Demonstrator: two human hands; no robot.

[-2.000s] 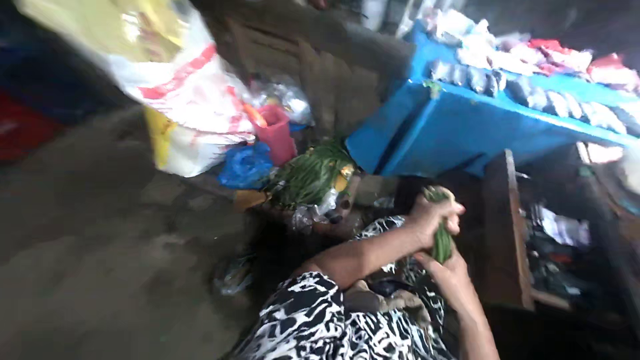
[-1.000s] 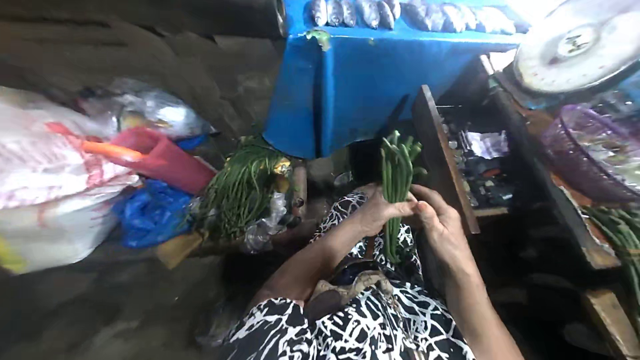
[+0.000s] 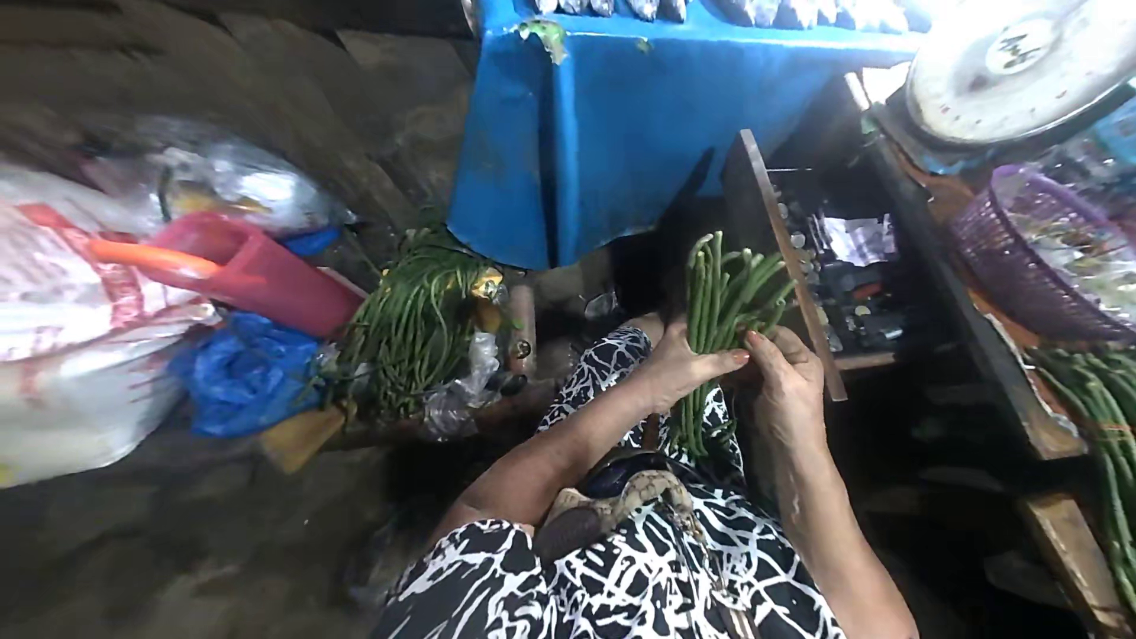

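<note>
A bundle of green string beans (image 3: pixel 710 302) stands roughly upright above my lap, its cut ends fanned at the top and its lower part hanging toward my patterned clothes. My left hand (image 3: pixel 683 364) is wrapped around the middle of the bundle. At the bundle's right side is my right hand (image 3: pixel 785 373), thumb and index finger pinched together near the beans; whether something thin is between them cannot be told. A larger heap of loose string beans (image 3: pixel 413 328) lies low to the left, beside crumpled clear plastic.
A blue-covered table (image 3: pixel 639 133) with fish stands ahead. An open wooden drawer (image 3: pixel 785 257) holding coins juts out at right, near a dial scale (image 3: pixel 1012 71), a purple basket (image 3: pixel 1003 257) and more beans (image 3: pixel 1100 417). At left are a red plastic container (image 3: pixel 266 275), a blue bag (image 3: pixel 253 373) and white sacks (image 3: pixel 80 373).
The bundle, earlier clasped between both hands, now stands upright in my left hand. My right fingers have come together beside it. The view has swung to the right.
</note>
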